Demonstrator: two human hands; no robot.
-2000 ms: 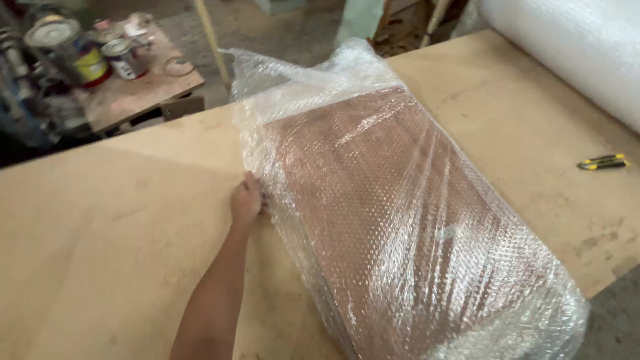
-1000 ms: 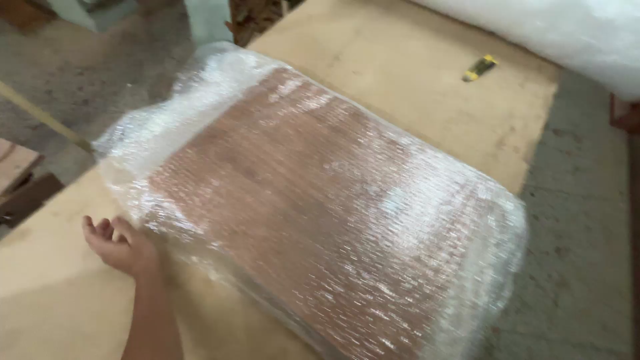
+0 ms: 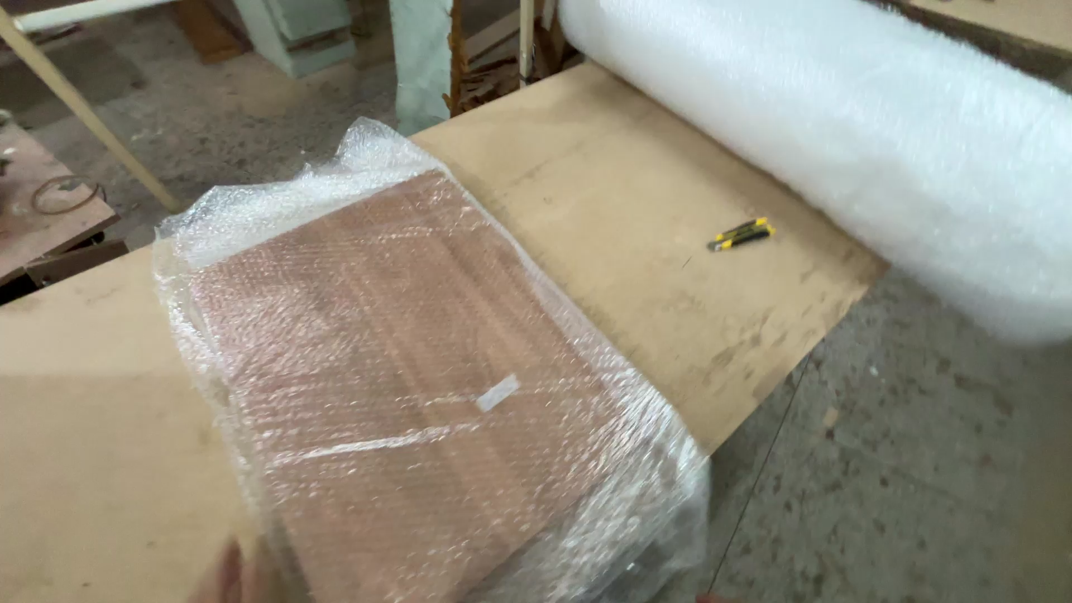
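Observation:
A flat wooden panel (image 3: 402,352) lies on the plywood tabletop (image 3: 92,419), wrapped in clear bubble wrap (image 3: 260,209) that sticks out past its far end and its near right end. A small pale sticker or piece of tape (image 3: 498,393) shows on it. My left hand (image 3: 230,578) is blurred at the bottom edge, beside the near left side of the wrapped panel; whether it touches the wrap is unclear. Only a sliver of what looks like my right hand (image 3: 716,598) shows at the bottom edge, right of the wrap.
Two yellow and black utility knives (image 3: 742,234) lie on the tabletop right of the panel. A large roll of bubble wrap (image 3: 821,126) rests along the table's far right side. The concrete floor (image 3: 879,469) lies beyond the right edge. A wooden stick (image 3: 88,109) leans at the far left.
My left hand has moved from beside the far left part of the wrap down to the bottom edge of the view. The view has shifted.

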